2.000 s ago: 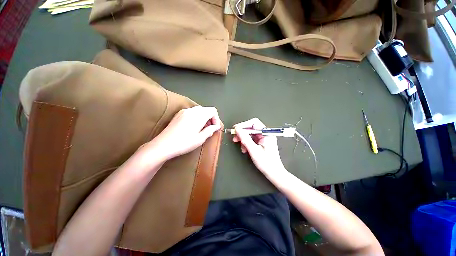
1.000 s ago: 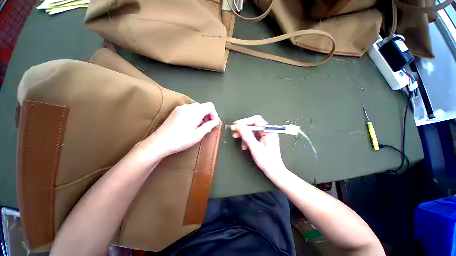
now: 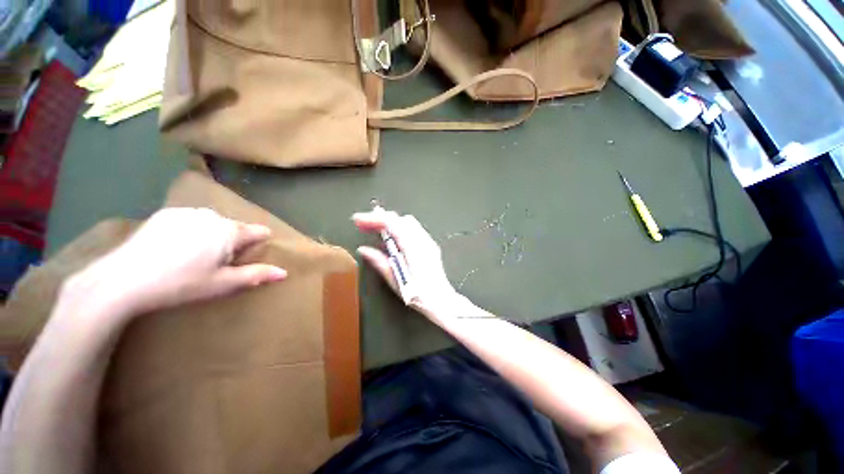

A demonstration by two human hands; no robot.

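The tan bag body [image 3: 231, 370] lies at the left front, partly over the lap, with a redder-brown leather strip [image 3: 341, 352] along its right edge. My left hand [image 3: 176, 259] is over the bag's upper part, thumb and fingers apart, with nothing seen between them. My right hand [image 3: 407, 259] is just right of the bag, off its edge, closed around the slim white trimming pen [image 3: 395, 258]. The pen lies along the palm, its tip pointing up and away; the fingers partly hide it. Loose threads [image 3: 500, 227] lie on the table right of my right hand.
The green-topped table [image 3: 574, 185] carries another tan bag [image 3: 268, 102] with a strap loop at the far side and more bags behind. A yellow-handled tool [image 3: 645, 218] with black cable lies right, below a white power strip [image 3: 662, 97]. Yellowish sheets [image 3: 130, 69] lie far left. A blue crate [image 3: 822, 370] stands right.
My left hand has come off the bag's right edge and moved left over the panel, its fingers spread. My right hand has turned the pen from sideways to upward. The view and bag have shifted.
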